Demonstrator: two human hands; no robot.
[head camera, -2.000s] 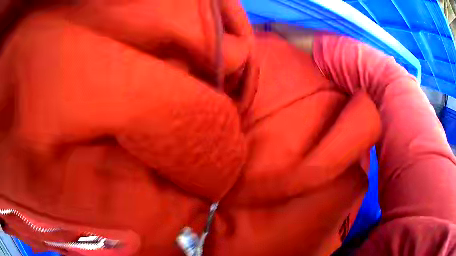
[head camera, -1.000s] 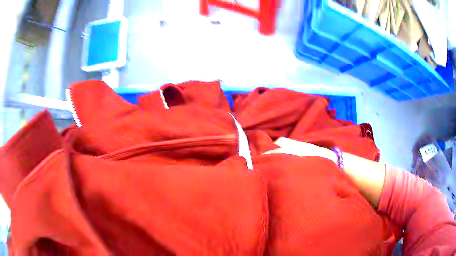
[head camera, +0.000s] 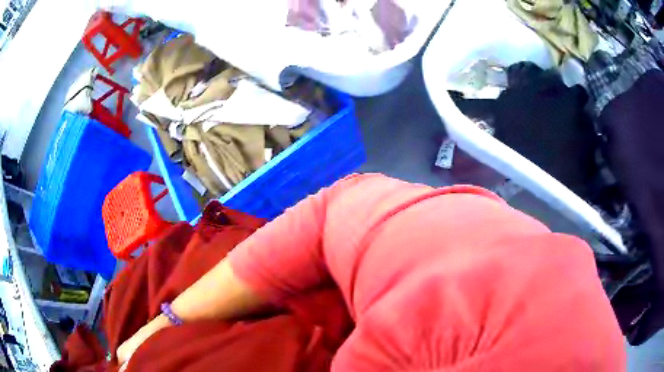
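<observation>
A large heap of dark red garments (head camera: 240, 345) lies across the lower left and runs out of the bottom of the picture. My right arm, in a pink-red sleeve, reaches over it from the right. My right hand (head camera: 142, 338), with a purple band at the wrist, is at the lower left against the red cloth. Its fingers are mostly hidden in the folds, so its grip cannot be made out. My left hand is not in view.
A blue crate (head camera: 302, 171) of tied tan cloth stands beyond the heap. Left of it are a red stool (head camera: 131, 214) and another blue crate (head camera: 87, 189). A white curved table edge (head camera: 510, 163) and dark cloth (head camera: 539, 109) are at right.
The view has swung to the right. The tan-cloth crate now shows near the middle. The red heap and my right hand now sit at the lower left, and my sleeve fills the lower right.
</observation>
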